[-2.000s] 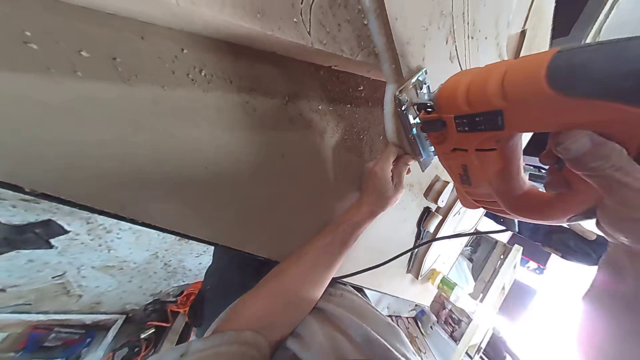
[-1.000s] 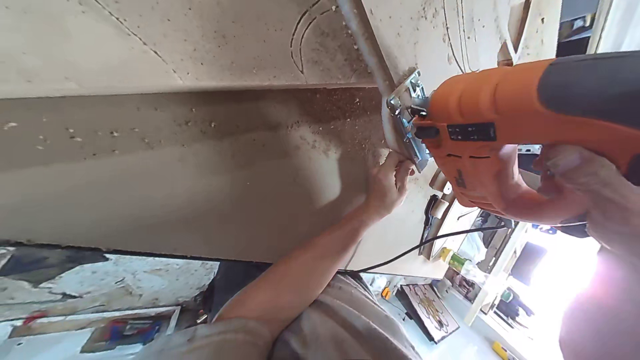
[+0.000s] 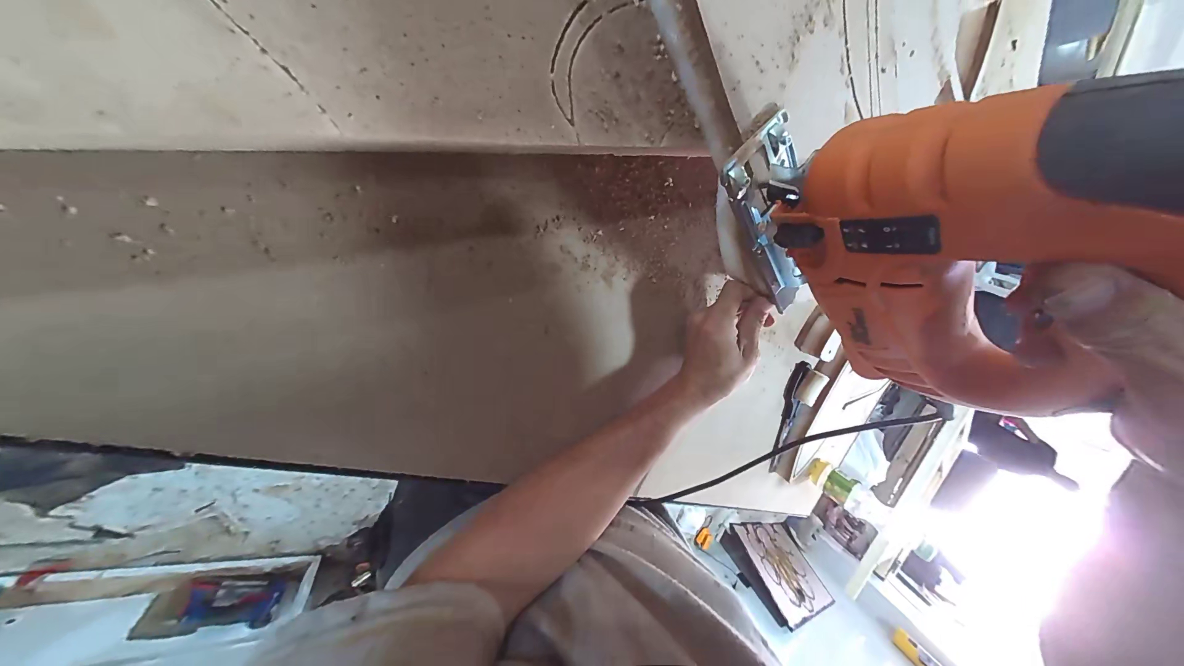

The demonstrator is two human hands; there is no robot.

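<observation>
My right hand (image 3: 1110, 333) grips the handle of an orange and black jigsaw (image 3: 962, 185) at the right. The jigsaw's metal base plate (image 3: 763, 213) rests against a narrow curved strip (image 3: 698, 83), apparently of wood; the blade is hidden. My left hand (image 3: 726, 342) pinches the lower end of this strip, just beside the base plate, with its fingers closed. Under the strip lies a large pale wooden board (image 3: 370, 361) with sawdust on it. Another board (image 3: 416, 74), with curved pencil or marker lines, lies along the top.
A black power cord (image 3: 786, 450) runs from the jigsaw toward my body. Wood pieces and a dark-handled tool (image 3: 789, 398) lie beyond my left hand. Below are a white-edged tray (image 3: 231, 601) with items and a dark-edged panel (image 3: 782, 573) with yellowish loops.
The view has turned somewhat, showing more of the marked upper board. Both hands keep their places at the strip and the jigsaw.
</observation>
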